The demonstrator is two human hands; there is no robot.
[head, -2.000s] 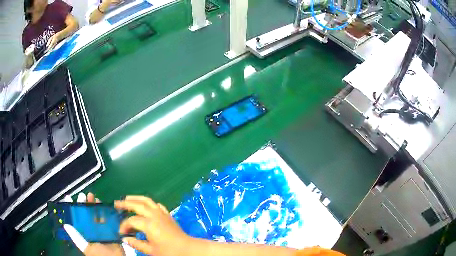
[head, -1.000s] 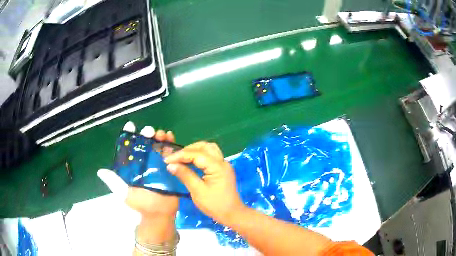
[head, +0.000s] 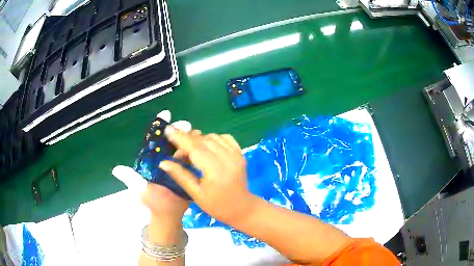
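Note:
A black phone middle frame with gold spots and blue film is held tilted above the near ledge. My left hand, with white finger cots on thumb and fingertips, holds it from below and behind. My right hand is over its front, fingers bent on the frame and partly hiding it; whether it grips anything is unclear. A heap of glossy blue film pieces lies on the white work sheet to the right. Another frame with film applied lies on the green conveyor belt.
Stacked black blister trays stand at upper left, one pocket holding a part with gold spots. A small bare frame lies on the belt at left. Blue film shows at lower left. Metal machine parts and a grey cabinet are at right.
The view has shifted slightly. The held frame is turned more upright, and my right hand has moved up over its face. The filmed frame on the belt appears farther left.

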